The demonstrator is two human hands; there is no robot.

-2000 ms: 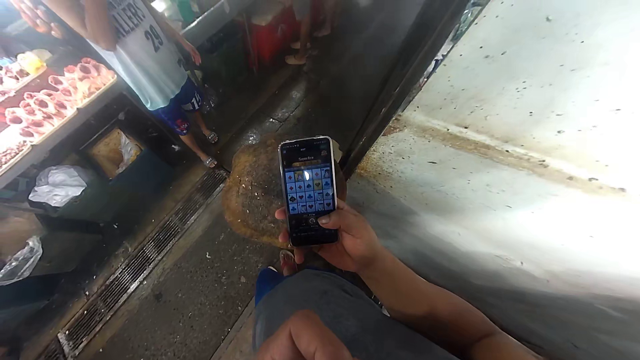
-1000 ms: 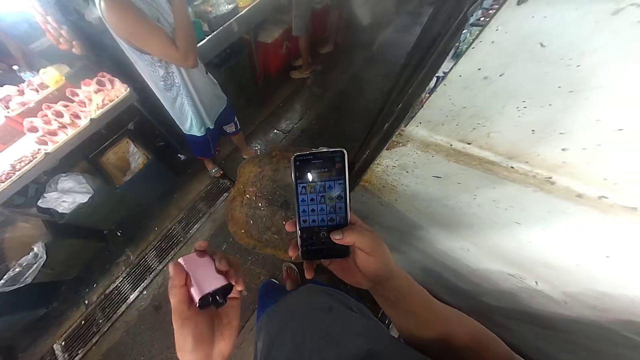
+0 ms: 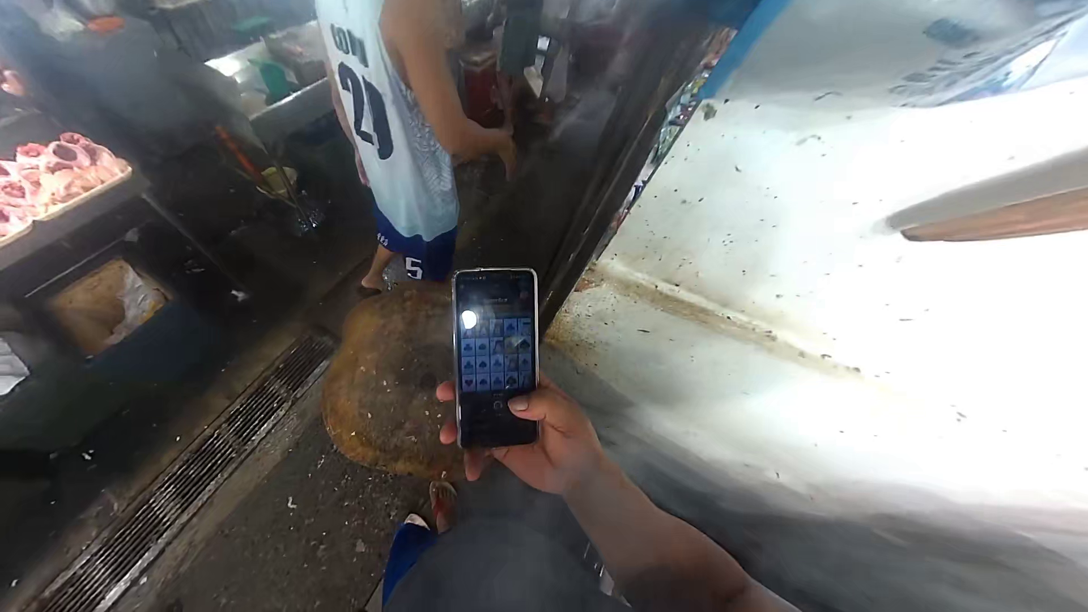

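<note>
My right hand [image 3: 552, 433] holds a smartphone [image 3: 497, 357] upright, its fingers behind the case and its thumb over the lower part of the screen. The lit screen shows a grid of card-like tiles and a bright glare spot. Behind and to the left of the phone lies a thick round wooden block [image 3: 382, 382] with a worn brown top. My left hand is out of the picture.
A person in a sleeveless jersey [image 3: 382, 127] and blue shorts stands beyond the block. Trays of raw meat [image 3: 59, 178] sit on a stall at left. A metal floor drain grate [image 3: 204, 467] runs diagonally. A whitish panel [image 3: 765, 297] fills the right side.
My left hand, which held a pink object one second ago, has left the view. The person in the jersey has turned, showing the back. The view has shifted.
</note>
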